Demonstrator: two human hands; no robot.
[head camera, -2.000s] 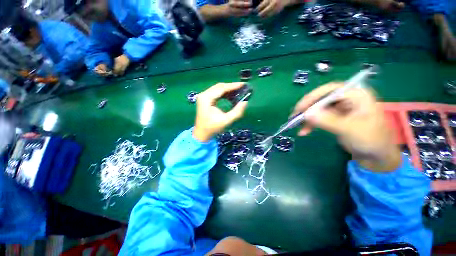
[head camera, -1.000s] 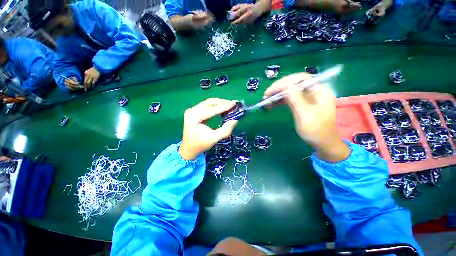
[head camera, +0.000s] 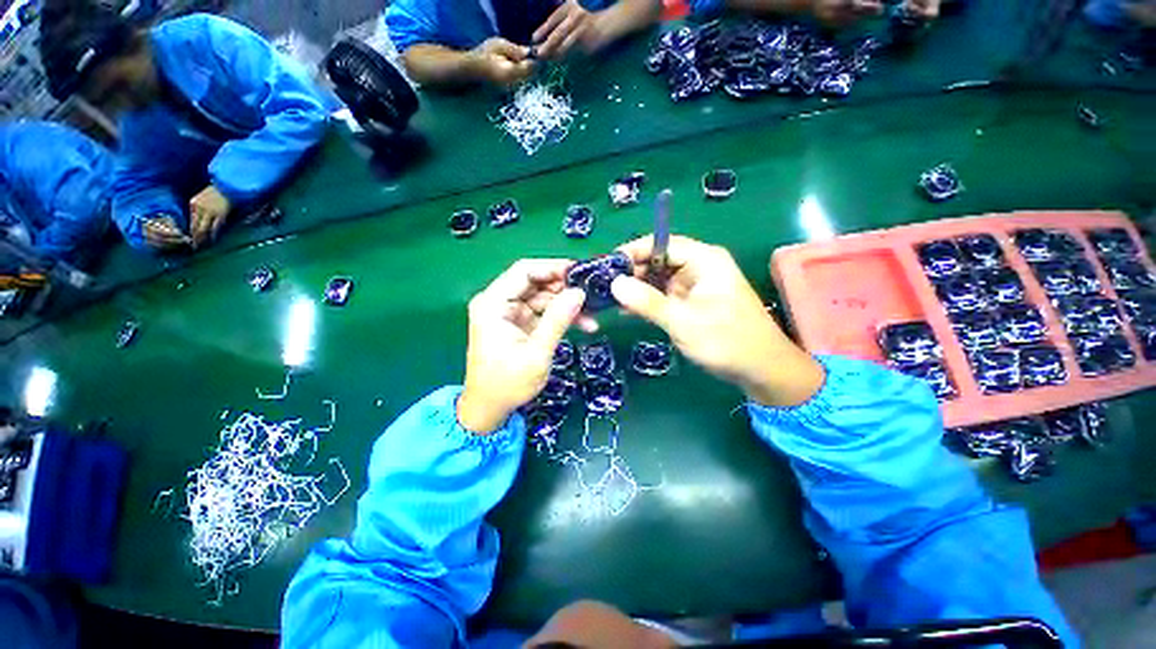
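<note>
My left hand (head camera: 517, 332) holds a black housing (head camera: 598, 271) between thumb and fingers, in front of me above the belt. My right hand (head camera: 705, 308) also touches the housing's right side with its thumb and holds dark tweezers (head camera: 662, 228) upright; their lower part is hidden by the fingers. More black housings (head camera: 597, 360) lie clustered just below my hands. A few loose white strands (head camera: 607, 479) lie nearer me. A tangled pile of white strands (head camera: 247, 494) lies to the left.
A pink-red tray (head camera: 796, 282) with rows of black units stands on the right, more units below it. Several housings (head camera: 578, 221) are spread along the green belt (head camera: 418, 317). A blue bin (head camera: 86, 507) is far left. Coworkers in blue, a black fan (head camera: 370, 84) and a housing heap (head camera: 761, 61) are beyond.
My right hand has come down and left to meet my left hand at the housing. The tweezers have swung from slanted to upright. The housings on the belt show further left in view.
</note>
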